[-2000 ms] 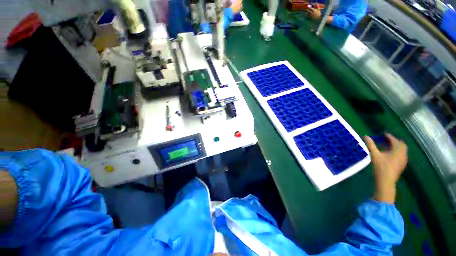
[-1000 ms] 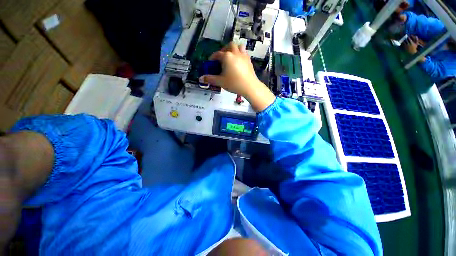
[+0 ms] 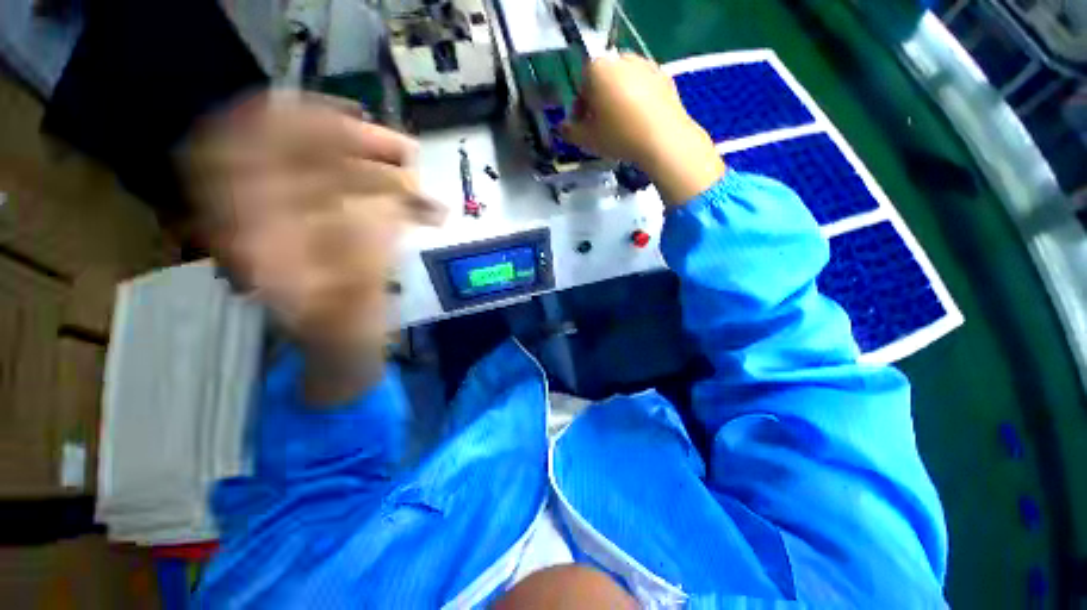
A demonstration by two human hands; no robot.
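My right hand [image 3: 644, 119] is over the right station of the white machine. Its fingertips are at a blue housing [image 3: 558, 126] in the fixture there; whether they grip it is hidden. My left hand [image 3: 312, 215] is raised in front of the machine's left side, strongly blurred, and covers most of the left station. Whether it holds anything cannot be told. The lit control screen [image 3: 491, 272] is on the front panel, with a red button [image 3: 640, 238] to its right.
A white tray [image 3: 888, 215] with three blocks of blue housings lies at right on the green belt [image 3: 942, 405], where a few loose blue housings [image 3: 1011, 440] also lie. A red-ended tool [image 3: 469, 179] lies on the machine top. Off-white trays [image 3: 173, 405] are stacked at left beside cardboard [image 3: 42, 346].
My right hand has moved from the left station to the right station. My left hand has come into view over the left side. The camera view has shifted.
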